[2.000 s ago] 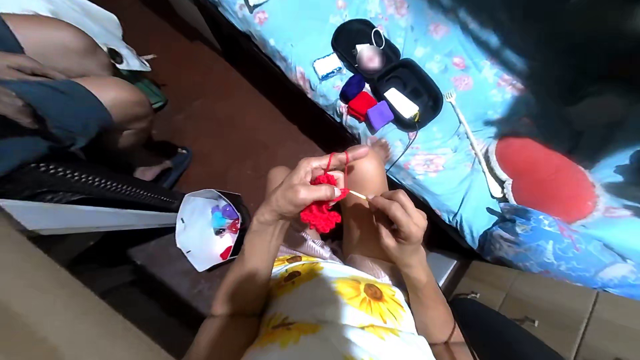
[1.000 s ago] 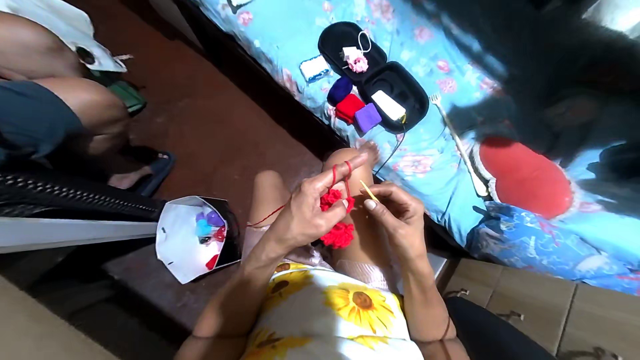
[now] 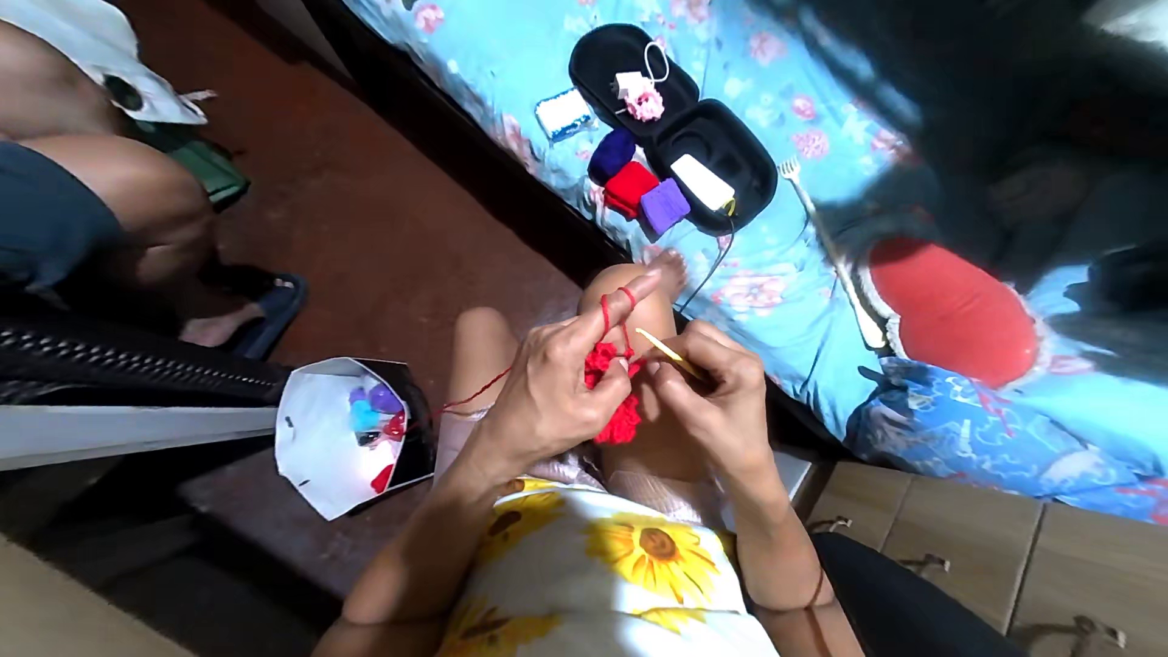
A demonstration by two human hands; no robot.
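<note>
My left hand pinches a piece of red crochet work between thumb and fingers, with red yarn looped around its raised index finger. My right hand grips a pale yellow crochet hook, its tip pointing up and left, close to the right side of the work. Whether a loop sits on the hook is too small to tell. A strand of red yarn runs left from my left hand toward a white-lined container holding colourful bits.
On the floral bedsheet lie an open black case, red yarn, purple yarn, a back scratcher and a red cushion. Another person's legs are at left; wooden drawers stand lower right.
The crochet hook has turned: two seconds ago it lay nearly level against the red work, now it slants up to the left with its tip above the work.
</note>
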